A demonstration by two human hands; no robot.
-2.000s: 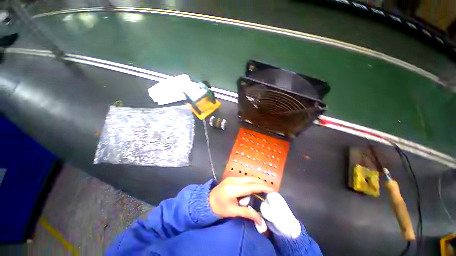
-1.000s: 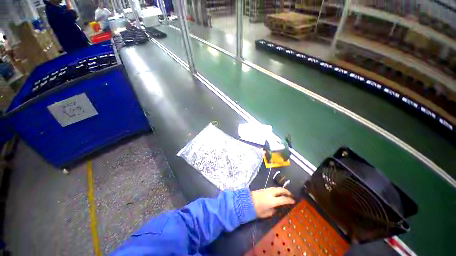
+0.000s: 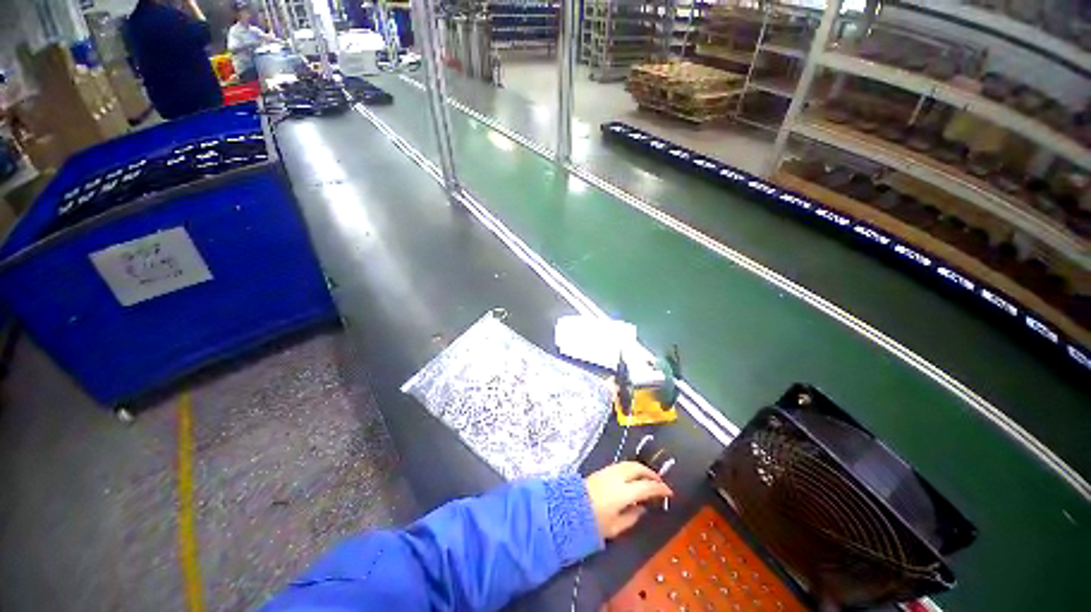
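Observation:
My bare left hand (image 3: 625, 496) lies on the black bench between the parts bag and the orange-red hole plate (image 3: 706, 574). Its fingertips are beside the small dark-and-white banded rings (image 3: 653, 454); whether they hold anything cannot be told. The plate is cut off by the lower edge. The solder reel on its yellow base (image 3: 646, 404) stands behind the rings, with a thin strand running down past my hand. The clear parts bag (image 3: 514, 401) lies flat to the left. My right hand is out of the picture.
A black fume fan (image 3: 837, 496) stands right of the plate. A white cloth (image 3: 595, 341) lies behind the reel. A green conveyor (image 3: 670, 287) with metal rails runs alongside. A big blue bin (image 3: 239, 281) stands at left, with two people beyond it.
The view has swung up and to the left. My left hand has parted from my gloved right hand and reached to the rings. My right hand and the soldering iron have left the picture.

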